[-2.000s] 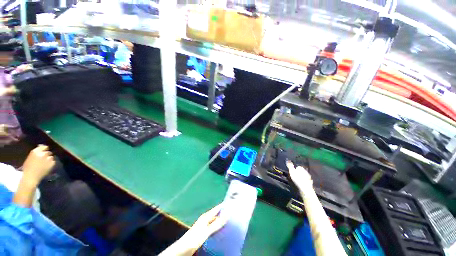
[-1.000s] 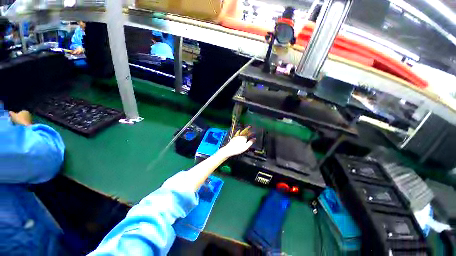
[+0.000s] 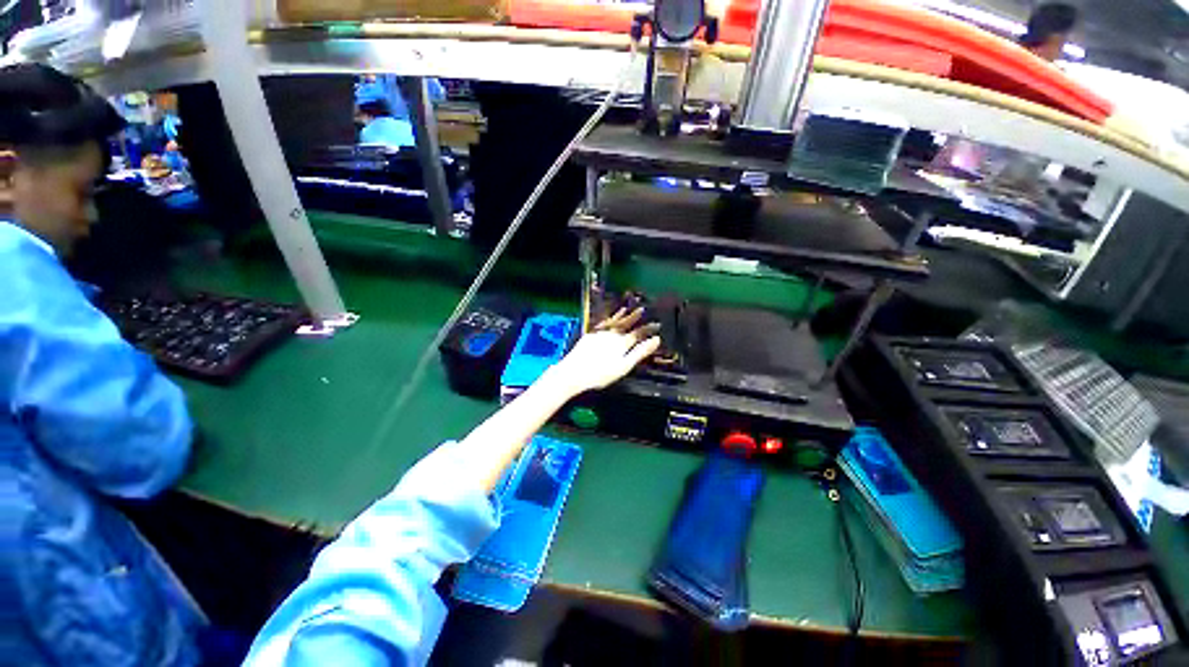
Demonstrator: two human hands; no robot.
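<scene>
My left hand [image 3: 609, 354] reaches in from the lower left and rests on the left part of the press bed, fingers spread over the dark left nest [image 3: 668, 341]. What lies under the palm is hidden. A flat dark nest or plate [image 3: 759, 352] is on the right of the bed. The upper plate [image 3: 756, 235] is raised above the bed. The press front shows a green button [image 3: 584, 417], a small display [image 3: 686, 426] and a red button [image 3: 738, 444]. My right hand is not in view.
Light-blue sheets lie below my forearm [image 3: 528, 508], left of the press [image 3: 541, 352] and at right [image 3: 902, 515]. A dark-blue glossy pile [image 3: 708, 541] is at the bench edge. A black tray [image 3: 1011, 443] stands right. A person [image 3: 78, 391] sits left.
The view has shifted. The pale phone-shaped piece seen in my left hand two seconds ago is gone; that hand is now at the press. My right hand has left the press and the picture.
</scene>
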